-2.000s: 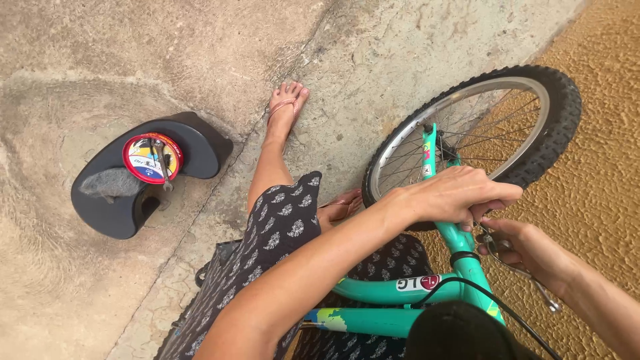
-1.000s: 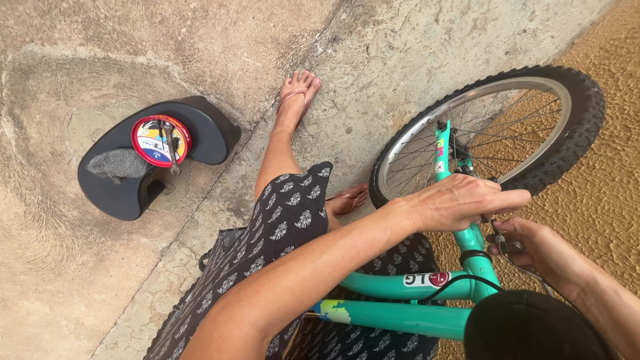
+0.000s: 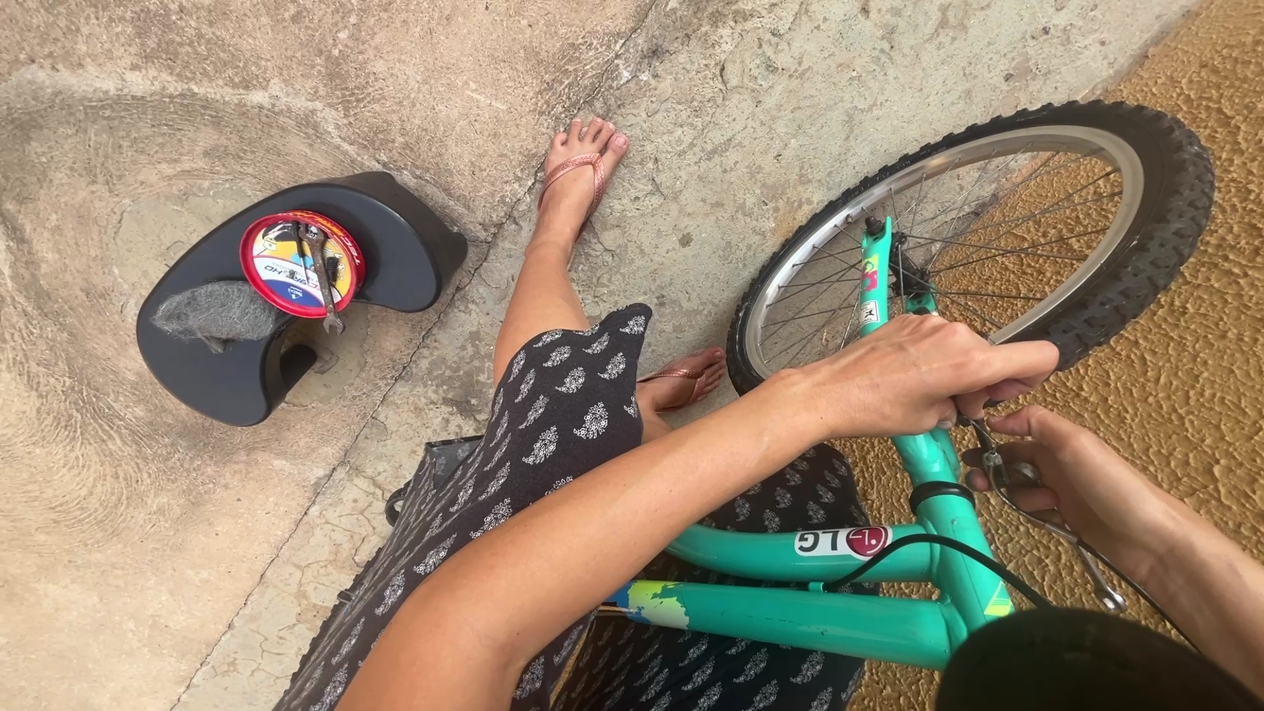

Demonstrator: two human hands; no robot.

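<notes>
My left hand (image 3: 918, 380) is curled over the crown of the green bicycle fork (image 3: 874, 281), with its fingertips bent down beside it; what lies inside them is hidden. Just to the right, the thumb and fingers of my right hand (image 3: 1052, 474) close around a shiny metal brake part (image 3: 999, 474) beside the fork. A long metal piece with a rounded end (image 3: 1111, 599) extends below this hand. The green bicycle frame (image 3: 790, 617) lies across the lower part of the view, with a black cable (image 3: 948, 540) curving over it.
The spoked front wheel with its knobby tyre (image 3: 1180, 197) is at upper right, by a textured yellow-brown surface (image 3: 1175, 380). On the concrete at left, a black plastic stool (image 3: 188, 365) holds a round red-rimmed lid (image 3: 281, 281), a wrench (image 3: 321, 272) and grey steel wool (image 3: 222, 311). My sandalled feet are near the wheel.
</notes>
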